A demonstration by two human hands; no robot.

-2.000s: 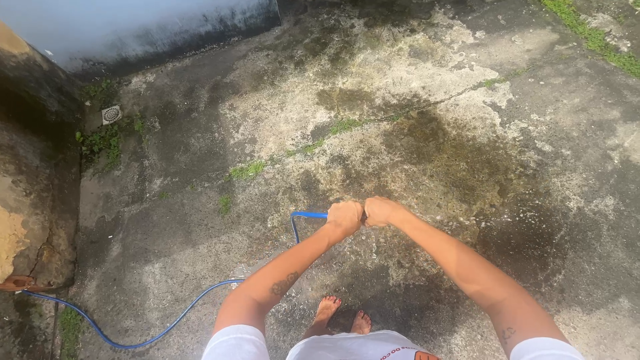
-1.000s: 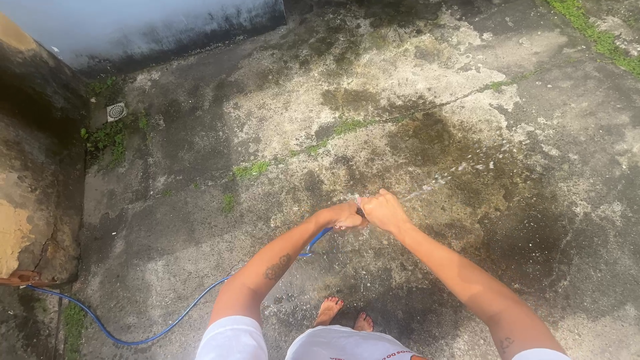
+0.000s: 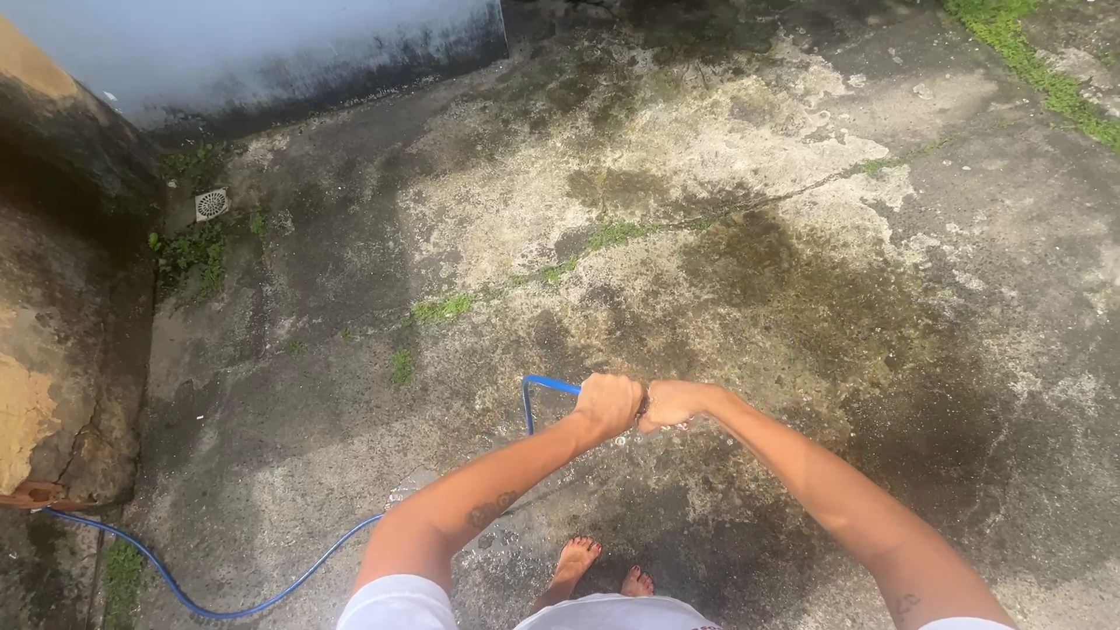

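A blue garden hose enters the fist of my left hand, which is shut on it near its end. Close against that fist, on its right, is my right hand, with curled fingers; whether it grips the hose end too is hidden. Water drops show just below the two hands. From my left fist the hose bends down behind my left forearm, then comes out and curves along the ground to the lower left.
Stained concrete ground has a crack with grass tufts. A square floor drain lies near the weathered wall at left. A pale blue wall stands behind. My bare feet are below my hands.
One second ago my hands overlapped, and a spray of water went out to the upper right. Now they are side by side, and that spray is gone.
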